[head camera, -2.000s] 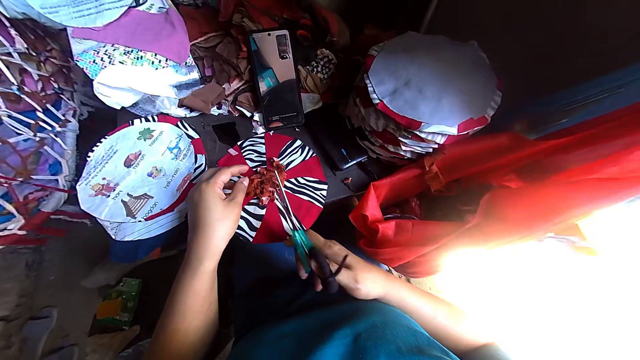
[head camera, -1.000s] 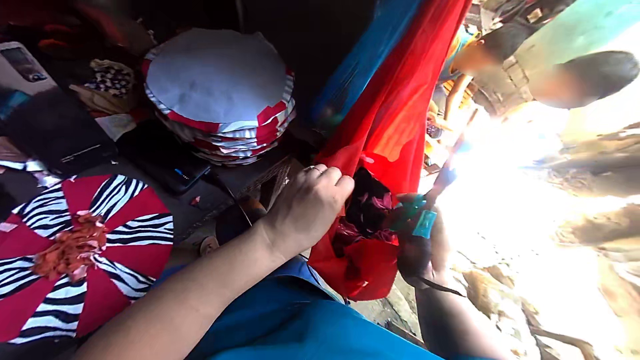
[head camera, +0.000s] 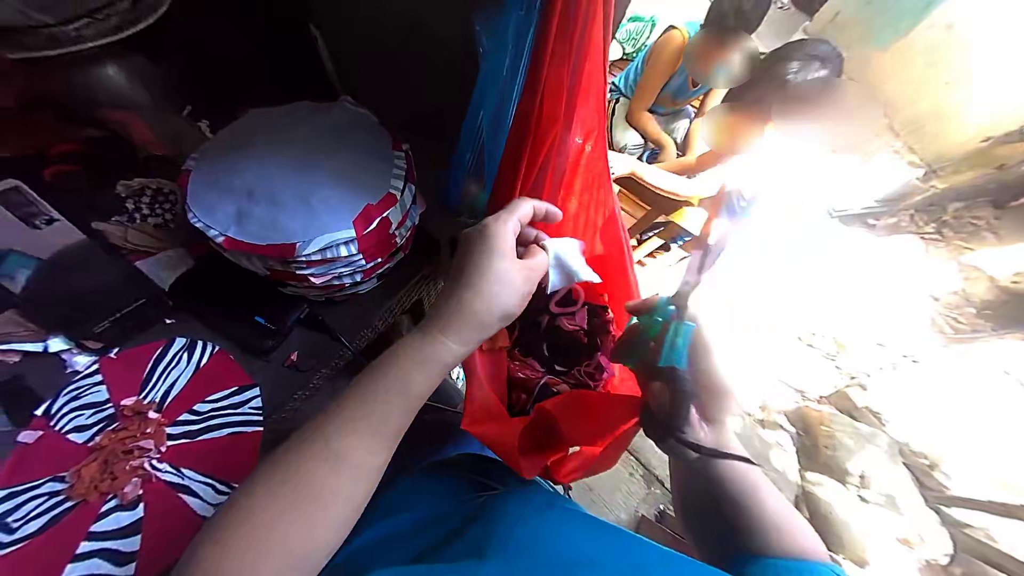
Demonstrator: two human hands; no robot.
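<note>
Between the thumb and fingers of my left hand is a small white fabric scrap, held over the mouth of a red bag. Dark red and maroon scraps fill the bag's opening. On the bag's right side, my right hand is closed around the green handles of scissors; their blades point up and blur into the glare. At lower left lies a round red and zebra-striped fabric piece, with a heap of orange-brown scraps on its centre.
A stack of round fabric pieces stands at upper left. Near it lie a dark flat device and a phone in a box or case. Blue plastic hangs behind the bag. Two people sit at upper right, beyond stones.
The view has swung right. My left hand has left the round striped piece for the bag, and a white scrap now shows in its fingers. The scissors have moved from that piece to the bag's right side.
</note>
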